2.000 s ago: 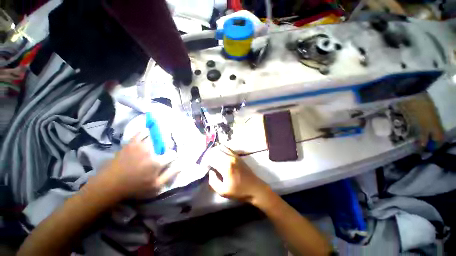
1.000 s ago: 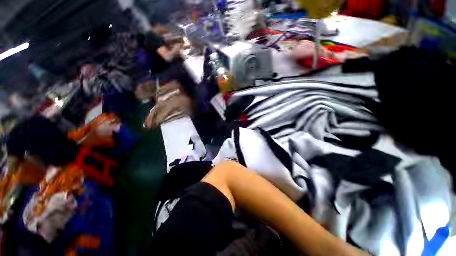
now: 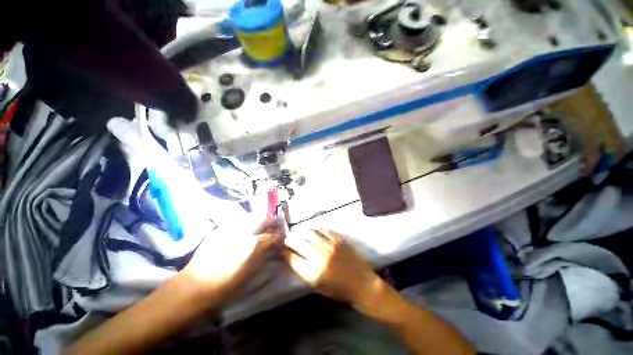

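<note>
The white sewing machine (image 3: 389, 90) has a blue stripe and a dark panel. Its presser foot and needle area (image 3: 274, 177) is brightly lit. A small red-pink piece (image 3: 273, 201) stands just in front of the needle, above my fingertips. My left hand (image 3: 229, 256) and my right hand (image 3: 330, 263) meet there, fingers bent and close together. What they pinch is too glared and small to tell. Light garment panels with black strips (image 3: 125, 243) lie left of and beside my left hand. A blue tool (image 3: 164, 204) lies left of the needle.
A dark smartphone (image 3: 378, 175) lies right of the needle, with a blue-handled tool (image 3: 475, 157) beyond it. A blue and yellow container (image 3: 260, 35) stands on the machine head. A dark maroon covered object (image 3: 149, 66) hangs upper left. A blue crate (image 3: 493, 270) with cloth is below right.
The view swung left to cloth and a workshop aisle, then returned to the machine, now closer. My left hand, earlier apart near the blue tool, is now beside my right hand at the needle.
</note>
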